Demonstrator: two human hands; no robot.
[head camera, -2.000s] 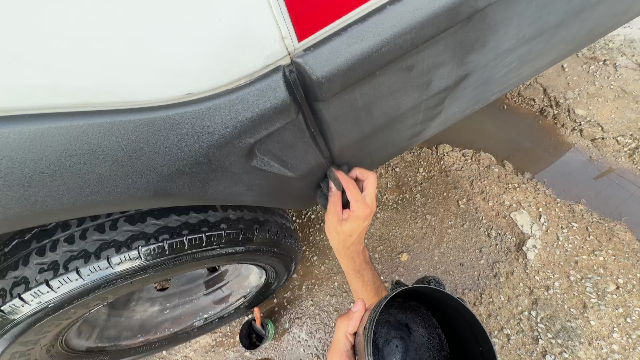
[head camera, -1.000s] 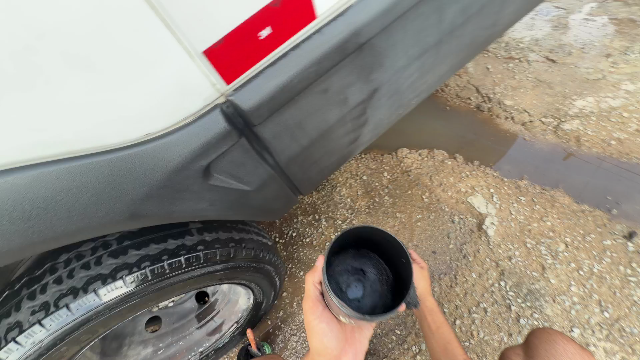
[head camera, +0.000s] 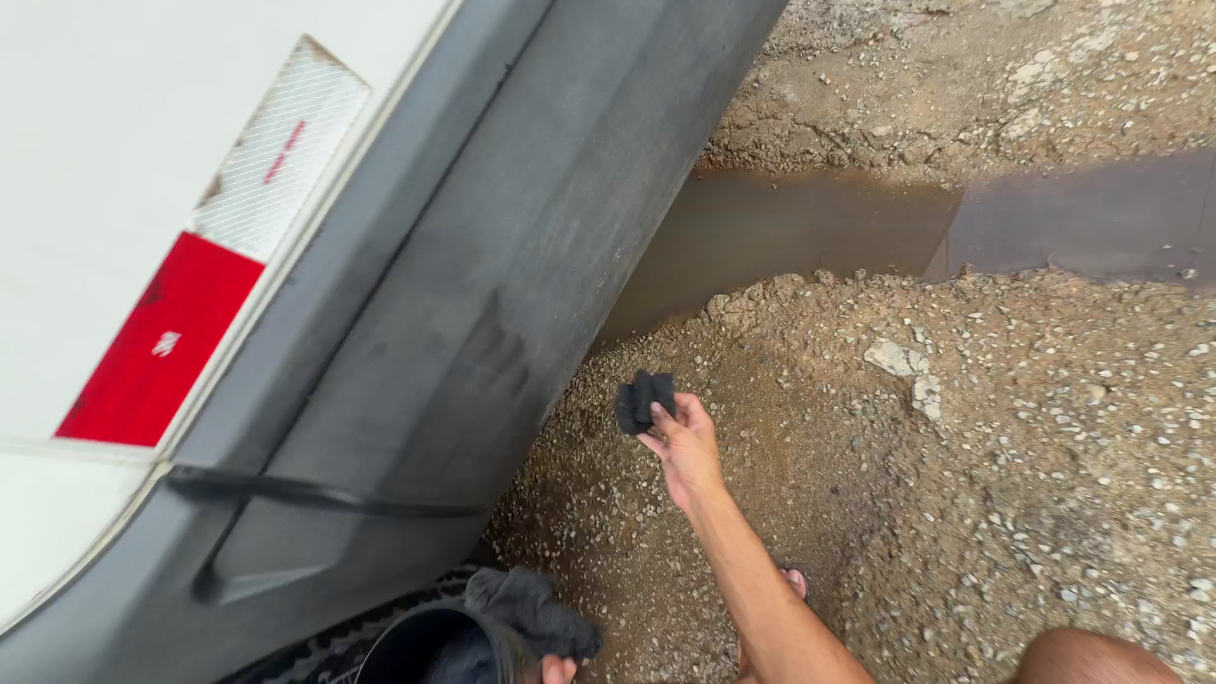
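Note:
Between the fingers and thumb of my right hand (head camera: 686, 446) is a small black sponge or folded cloth (head camera: 646, 403), held over the gravel just off the vehicle's lower edge. My left hand (head camera: 559, 670), mostly cut off at the bottom edge, is at the side of a black cup-like container (head camera: 437, 646) with dark contents. A dark grey cloth (head camera: 534, 608) hangs beside the container's rim, by the left fingers. The dark grey plastic lower body panel (head camera: 427, 351) of a white vehicle slants across the left, with darker smudged patches and a black seam strip (head camera: 328, 494).
Red and white reflective tape (head camera: 161, 342) runs along the white body (head camera: 114, 142) above the panel. Part of a tyre (head camera: 313, 651) shows at the bottom left. Wet gravel (head camera: 950, 494) and a long muddy puddle (head camera: 798, 228) lie to the right. My knee is at the bottom right.
Both hands were around the container a second ago; now the right hand is away from it, holding the black sponge or cloth. The container is lower left, and the view has swung right along the panel.

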